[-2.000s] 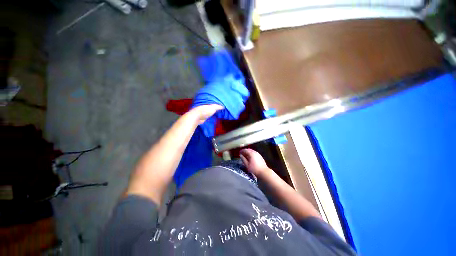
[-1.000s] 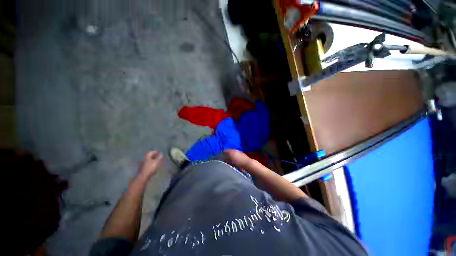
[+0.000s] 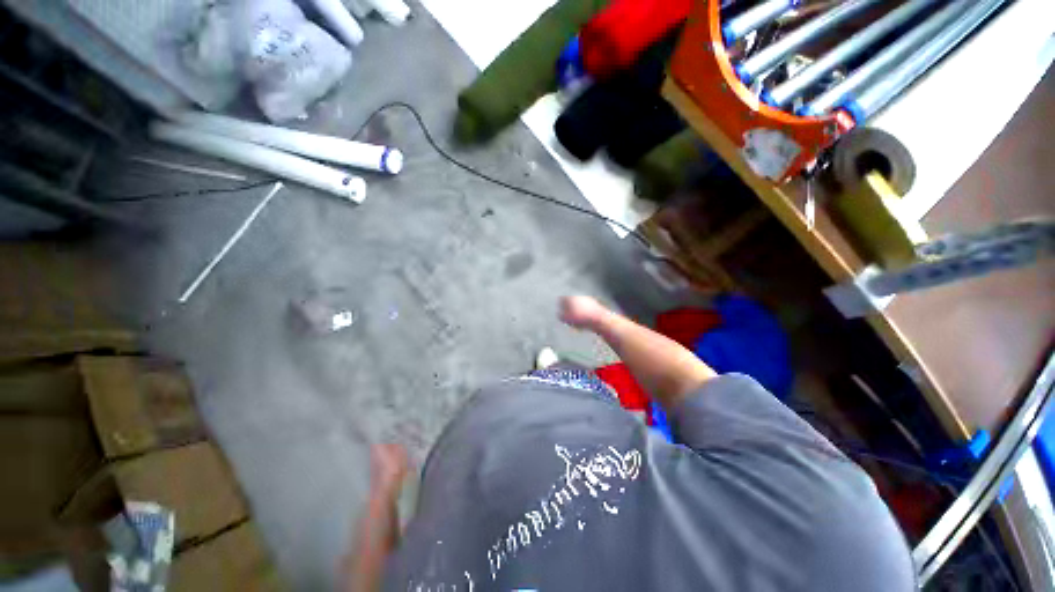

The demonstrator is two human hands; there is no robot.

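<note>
My left hand (image 3: pixel 388 468) hangs low at the left over the floor. It is blurred, so its fingers cannot be read; no object shows in it. My right hand (image 3: pixel 584 312) is in front of my body, with fingers curled in and nothing seen in it. Crumpled blue cloth (image 3: pixel 746 347) and red cloth (image 3: pixel 686 324) lie on the floor beside the table, partly hidden by my right arm and shirt. The metal rail (image 3: pixel 983 480) crosses the table's near edge at the lower right, with a strip of blue lay (image 3: pixel 1041 491) beyond it.
Grey tubes (image 3: pixel 295 162), a thin white stick (image 3: pixel 231 243) and a black cable (image 3: pixel 486 179) lie on the floor. Cardboard boxes (image 3: pixel 145 405) stand at the left. A wrapped bag (image 3: pixel 289 58) and olive roll (image 3: pixel 526 69) are farther off. The orange roller frame (image 3: pixel 723 75) sits at the table end.
The blue cloth once in my left hand now lies on the floor. My view has turned away from the table toward the floor, tubes and boxes. My right hand has moved forward from my waist.
</note>
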